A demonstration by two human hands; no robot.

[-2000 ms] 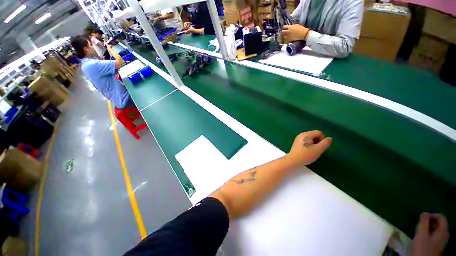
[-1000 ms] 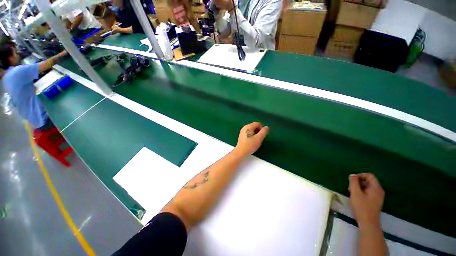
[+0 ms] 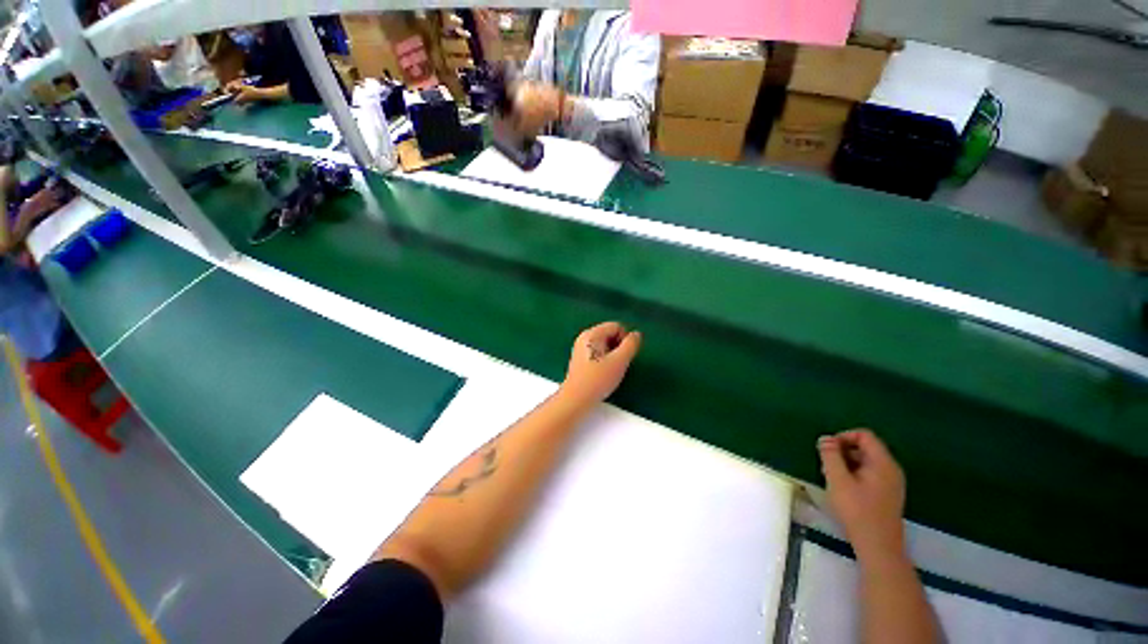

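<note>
My left hand [image 3: 602,361] rests over the near edge of the green conveyor belt [image 3: 705,377], with fingers loosely curled in and nothing seen in them. My right hand [image 3: 862,478] is also loosely curled and empty, at the belt's near edge further right. A large white mat [image 3: 630,528] lies between and below my forearms. A smaller white sheet [image 3: 334,472] lies to its left, partly on the green bench [image 3: 302,352].
Dark corded items [image 3: 302,195] lie on the belt at the upper left. Across the belt, a person [image 3: 585,76] handles a dark dryer [image 3: 514,138] above a white sheet. Blue containers [image 3: 91,242], metal posts [image 3: 139,151] and a pink sign [image 3: 745,18] also show.
The view has swung right and the pink sign has come in. My right hand shows more fully than two seconds ago. Both hands stay curled and empty. The person opposite has moved the dryer.
</note>
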